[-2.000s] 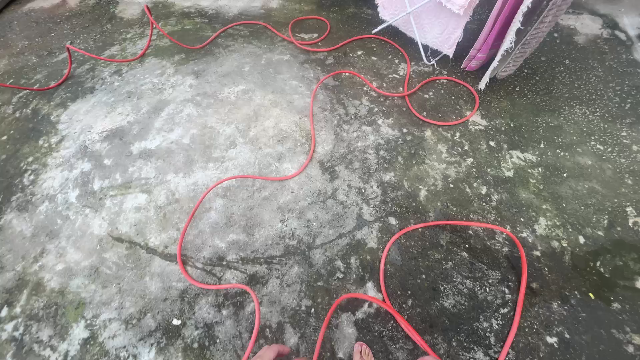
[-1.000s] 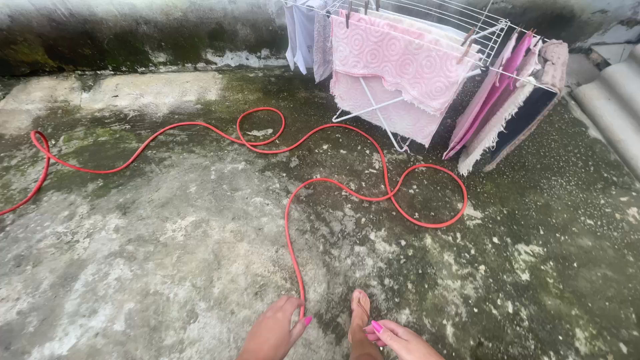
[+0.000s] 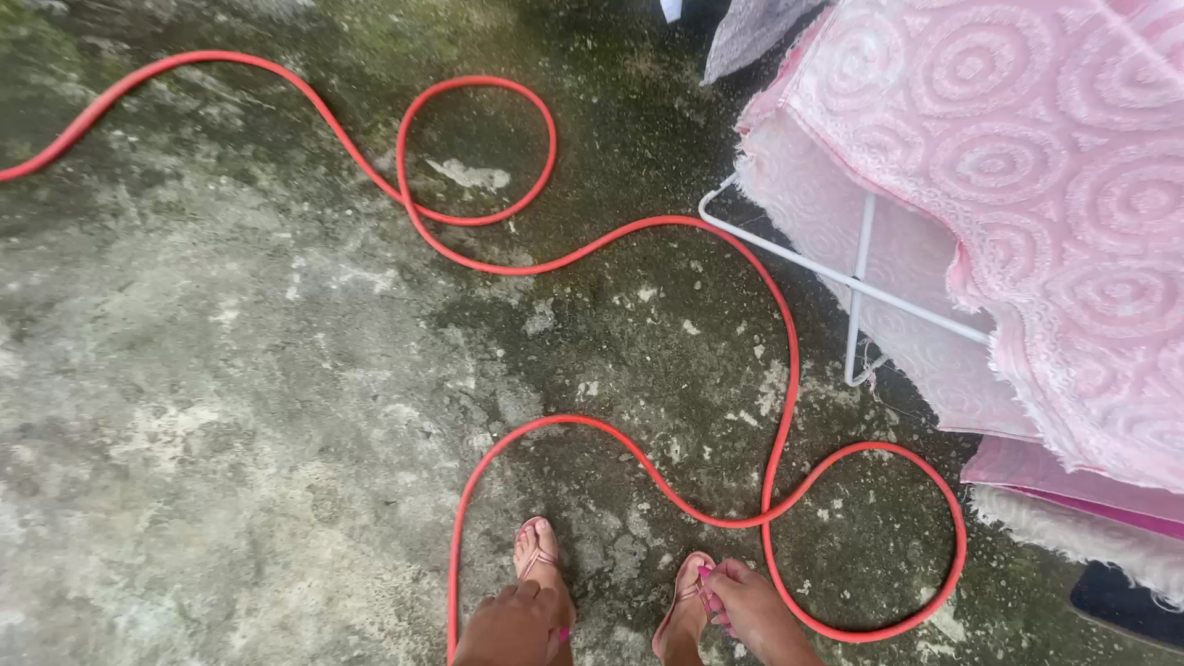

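Observation:
A red hose (image 3: 791,370) winds over the stained concrete floor in curves and loops. At the bottom, my left hand (image 3: 513,624) is curled, back of the hand up, just right of the hose's near end in view; whether it grips the hose cannot be told. My right hand (image 3: 749,610) has its fingers drawn together near my right foot, with nothing visible in them, left of the nearest hose loop. Both hands have pink nails.
A white metal drying rack (image 3: 860,282) stands at the right, hung with pink patterned towels or mats (image 3: 1064,185). Its foot stands close to the hose. My sandalled feet (image 3: 536,555) are on the floor at the bottom.
The view has moved closer to the rack. Two seconds ago a hose loop lay at the lower right of the near floor; one second ago that loop no longer showed, and both hands had come into view.

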